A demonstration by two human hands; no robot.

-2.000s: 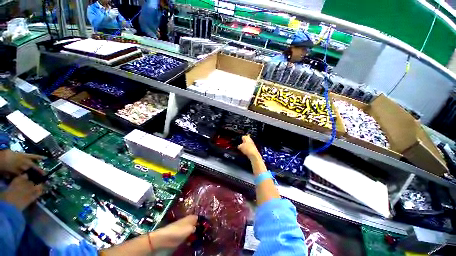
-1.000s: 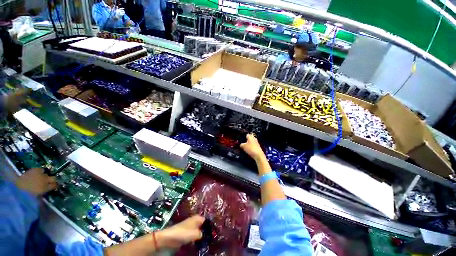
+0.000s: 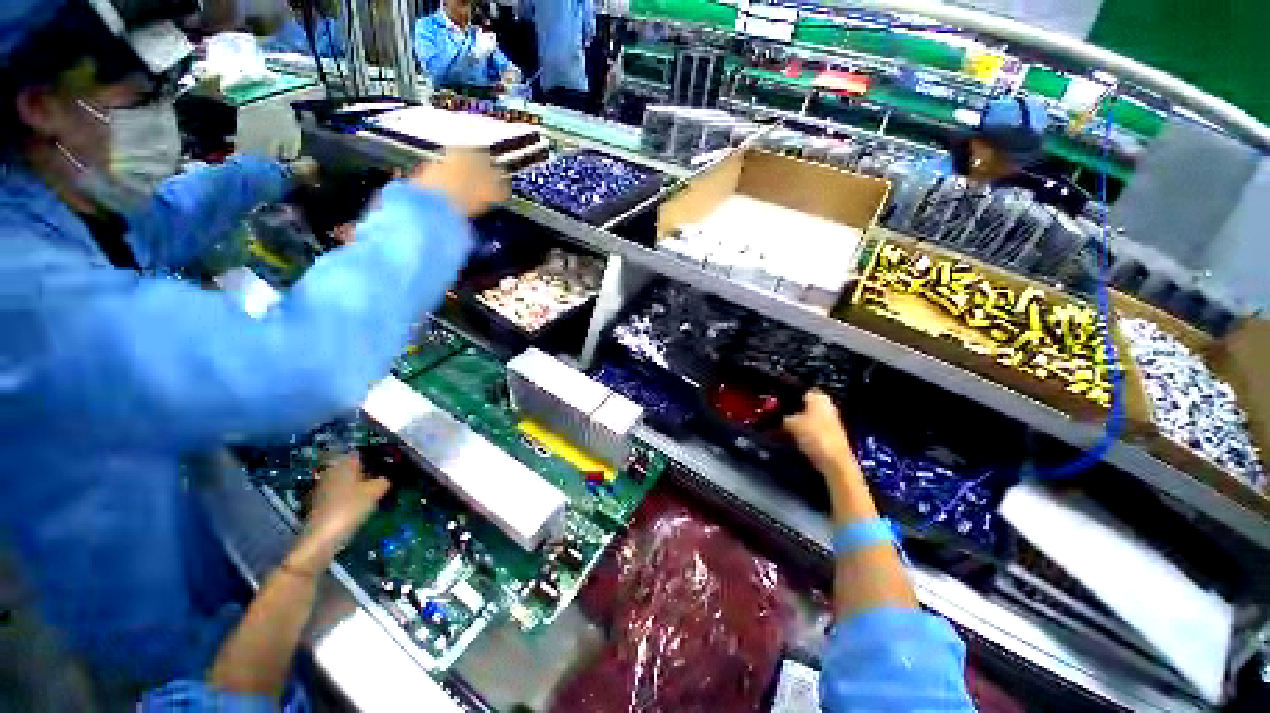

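My left hand (image 3: 343, 504) is over the near part of a green circuit board (image 3: 481, 543), left of the long silver heatsink (image 3: 467, 460). Small black components (image 3: 382, 457) show at its fingertips. A thin band is on its wrist. My right hand (image 3: 816, 426) is at the lower shelf, fingers bent at the right edge of a black bin with red parts (image 3: 741, 405). Its fingertips are small and blurred, so what they hold cannot be told. A light blue strap is on the right wrist.
A masked person (image 3: 132, 362) in a blue smock stands close at left, one arm across the boards towards the shelves. A finned heatsink (image 3: 574, 404) stands on the board's far side. A dark red bag (image 3: 683, 606) lies right of the board. Cardboard boxes (image 3: 773, 230) stand above.
The view has turned left. My left hand has moved from above the red bag to the board. My right hand stays by the red-parts bin. The neighbouring person has come further into view.
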